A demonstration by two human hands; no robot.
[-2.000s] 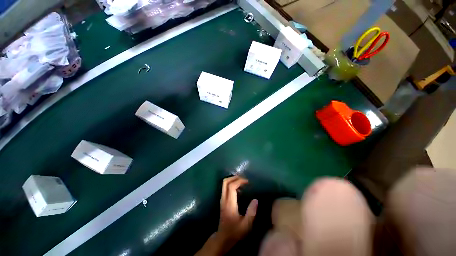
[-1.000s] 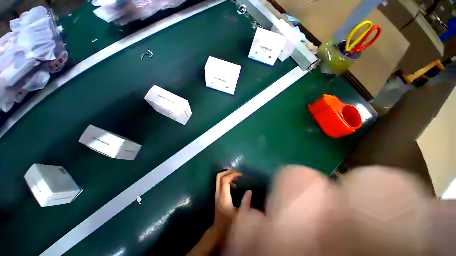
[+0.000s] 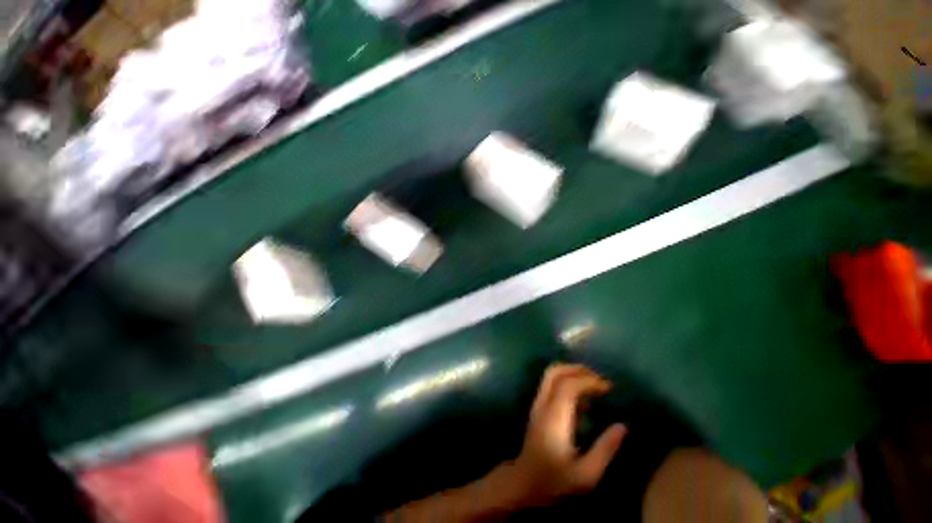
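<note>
Several small white product boxes stand apart in a slanting row on the green belt: one at the left (image 3: 283, 288), others in the middle (image 3: 514, 180) and right (image 3: 652, 123). One more box (image 3: 775, 69) is at the belt's upper right end. My left hand (image 3: 572, 434) is over the near worktop at bottom centre, fingers curled and thumb apart, holding nothing. A blurred skin-coloured shape at the bottom edge, right of it, seems to be part of my right hand (image 3: 705, 490); its fingers are not visible. The picture is blurred.
A white edge strip (image 3: 542, 278) divides belt from worktop. An orange-red plastic piece (image 3: 887, 301) is at the right edge. Bagged parts (image 3: 189, 97) lie heaped beyond the belt at upper left. A pink-red mat (image 3: 153, 488) shows at bottom left.
The view has swung left, so boxes, strip and orange-red piece appear farther right. The scissors have left view and the mat has appeared. The large blurred skin-coloured shapes have shrunk to one at the bottom.
</note>
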